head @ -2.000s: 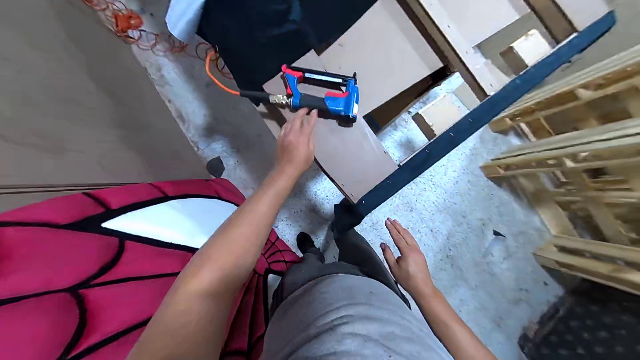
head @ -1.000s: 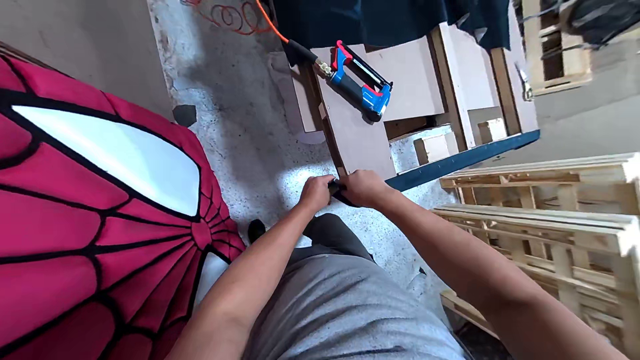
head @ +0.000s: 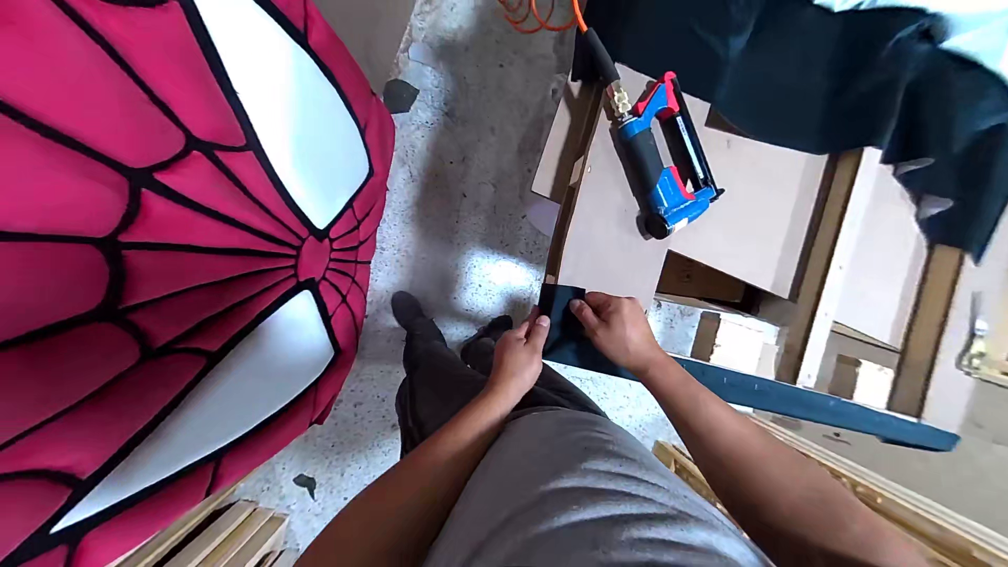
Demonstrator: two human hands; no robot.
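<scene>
Both hands are at the near corner of a wood-and-board furniture frame [head: 606,236]. Dark fabric [head: 563,323] lies folded over that corner; my left hand [head: 520,350] pinches its left edge, and my right hand [head: 618,327] grips its upper right part. From there a dark fabric-covered rail [head: 787,398] runs off to the right. A blue and red pneumatic stapler [head: 669,161] rests on the board beyond my hands, joined to an orange air hose [head: 579,14].
To the left stands a large pink-red padded piece [head: 197,276] with black web lines and white eye shapes. More dark fabric [head: 795,71] drapes over the frame's far side. Wooden slatted frames [head: 228,535] stand at the lower left, others at the lower right. Concrete floor [head: 472,157] shows between.
Two seconds ago my left hand was by the stapler and my right hand was apart from the frame. Both now hold the fabric at the corner. The view has turned and moved closer.
</scene>
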